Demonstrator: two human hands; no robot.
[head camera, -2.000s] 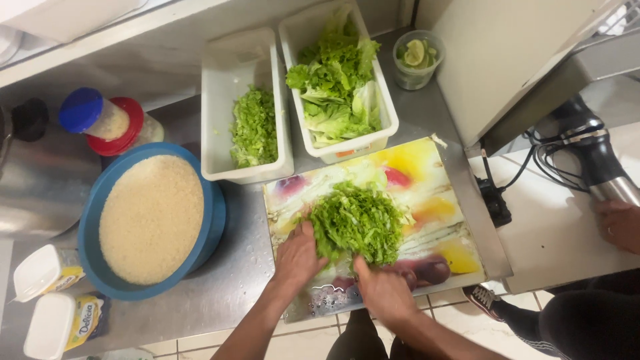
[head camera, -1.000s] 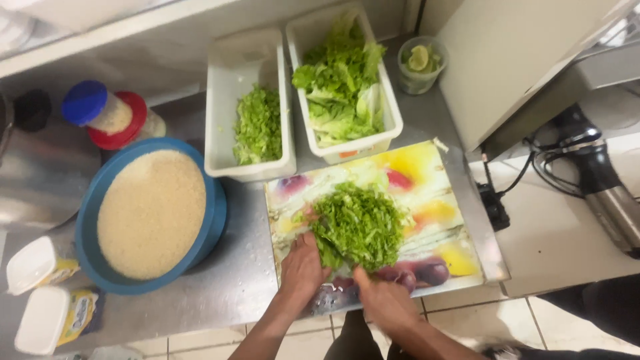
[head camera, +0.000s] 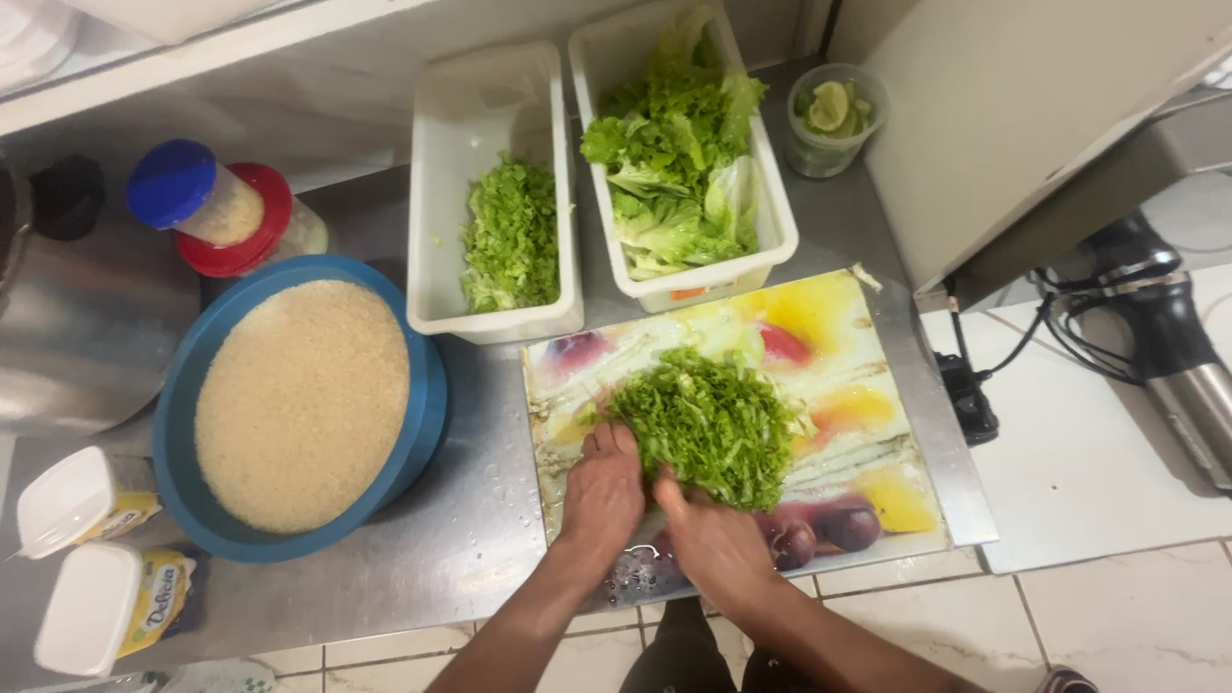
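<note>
A pile of shredded lettuce lies on a fruit-patterned cutting board. My left hand is at the pile's left edge, fingers bent against it. My right hand is at the lower edge, close beside the left one; its fingers are partly hidden, and whether it holds a tool cannot be seen. Behind the board stand two white plastic bins, the left bin with shredded lettuce and the right bin with whole lettuce leaves.
A blue basin of rice-like grain stands left on the steel counter, near two margarine tubs, lidded containers and a large metal pot. A cup of cut limes is behind right. A hand blender with its cord lies right.
The other person's hand seen at the right edge two seconds ago is out of view. My hands remain at the near-left side of the lettuce pile, with only small shifts.
</note>
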